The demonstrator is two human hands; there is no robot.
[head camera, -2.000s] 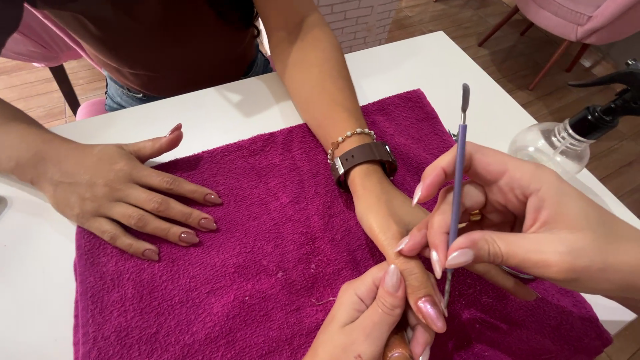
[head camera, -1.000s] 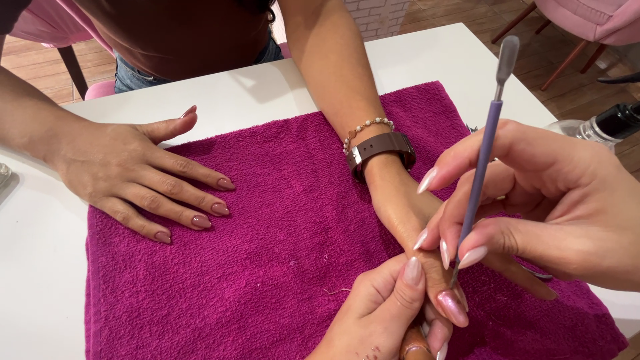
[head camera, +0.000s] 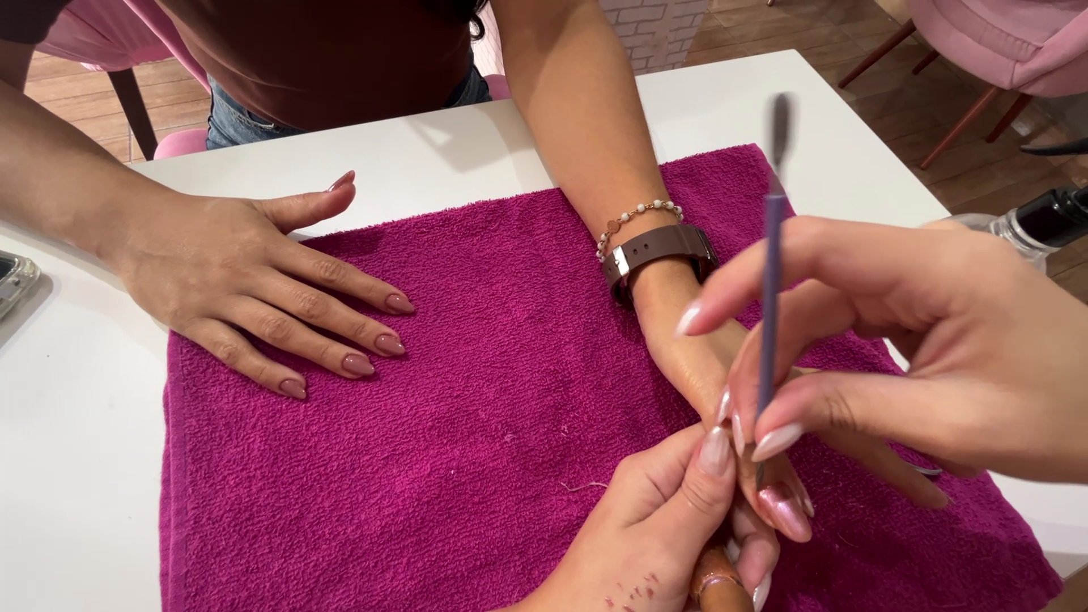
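My right hand [head camera: 901, 340] holds a purple-handled cuticle pusher [head camera: 771, 297] nearly upright, its spoon-shaped metal end up and blurred. The lower tip touches the base of a shiny pink nail [head camera: 784, 512] on a finger of the other person's hand. With thumb and fingers my left hand [head camera: 671, 518] grips that person's fingers from the left. The held hand wears a brown watch [head camera: 659, 251] and a beaded bracelet [head camera: 650, 208] at the wrist. The person's other hand [head camera: 255, 280], with mauve nails, lies flat on a magenta towel [head camera: 382, 476].
The towel covers much of a white table [head camera: 722, 106]. A clear bottle with a black top [head camera: 1050, 221] stands at the right edge, partly hidden by my right hand. A phone-like object in a clear case [head camera: 15, 276] lies at the far left. Pink chairs [head camera: 1003, 51] stand beyond.
The cuticle pusher has gone from tilted to more upright since one second ago. Both of my hands keep their holds. The person's hand with mauve nails stays on the towel.
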